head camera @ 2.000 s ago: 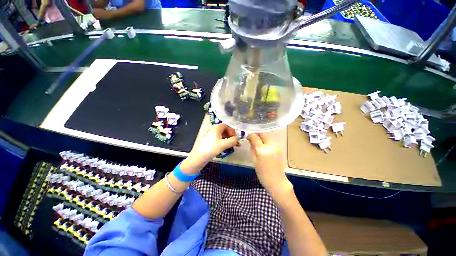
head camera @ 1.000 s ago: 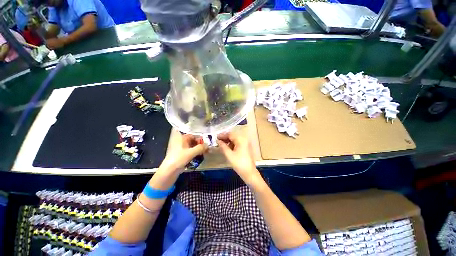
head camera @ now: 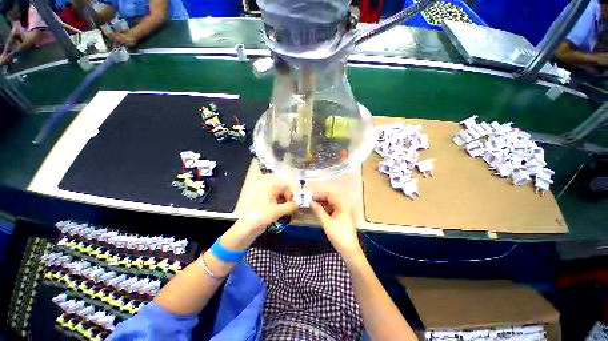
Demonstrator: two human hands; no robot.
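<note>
A white plug housing [head camera: 303,198] is held between my two hands, just below the front rim of the clear fume hood [head camera: 313,143]. My left hand [head camera: 270,208] pinches its left side and my right hand [head camera: 335,216] its right side. A thin dark tip points down from the hood's rim just above the housing. A dark circuit board [head camera: 279,225] shows partly beneath my left hand; whether that hand also holds it I cannot tell. Boards [head camera: 219,124] and joined plug units [head camera: 193,176] lie on the black mat [head camera: 133,146].
Two heaps of white plug housings [head camera: 403,156] lie on the tan board [head camera: 460,206] to the right. A tray with rows of units [head camera: 113,256] is low left. An open carton [head camera: 480,303] is low right. The green conveyor [head camera: 200,70] runs behind. Other people sit beyond it.
The view has shifted between frames. The white housing now shows more clearly between my hands, a little below the hood rim. Both hands keep their grip.
</note>
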